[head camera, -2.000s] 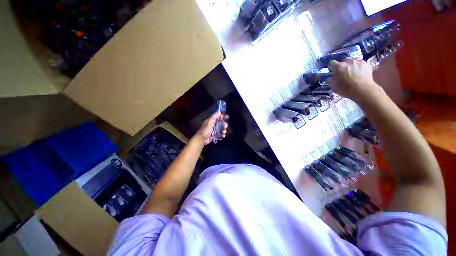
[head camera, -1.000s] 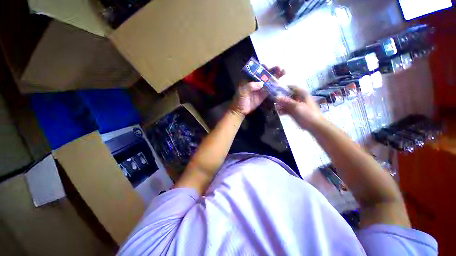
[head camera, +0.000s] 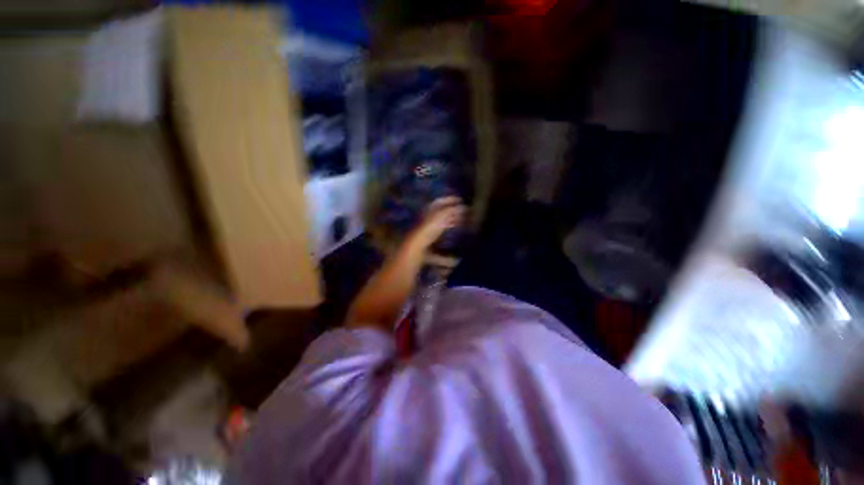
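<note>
The picture is strongly blurred. My left hand (head camera: 443, 216) is at the near end of the small open carton (head camera: 484, 123), over or just inside its edge. Whether its fingers hold anything cannot be told. The carton is full of dark, shiny bluish packaged items (head camera: 417, 128). A blurred clear and reddish thing (head camera: 407, 332) shows between my left forearm and my shirt; what it is cannot be told. My right hand is not in view.
A brown carton flap (head camera: 242, 161) and a printed carton (head camera: 333, 213) stand left of the small carton. Blue material (head camera: 327, 19) lies beyond. The white table (head camera: 701, 313) curves along the right, with rows of dark items (head camera: 729, 436) at the lower right. A crumpled clear thing (head camera: 616, 260) lies below it.
The view has swung towards the cartons. My left hand has left the packaged item held with my right hand by the table edge and is now at the small carton. My right hand has left the picture.
</note>
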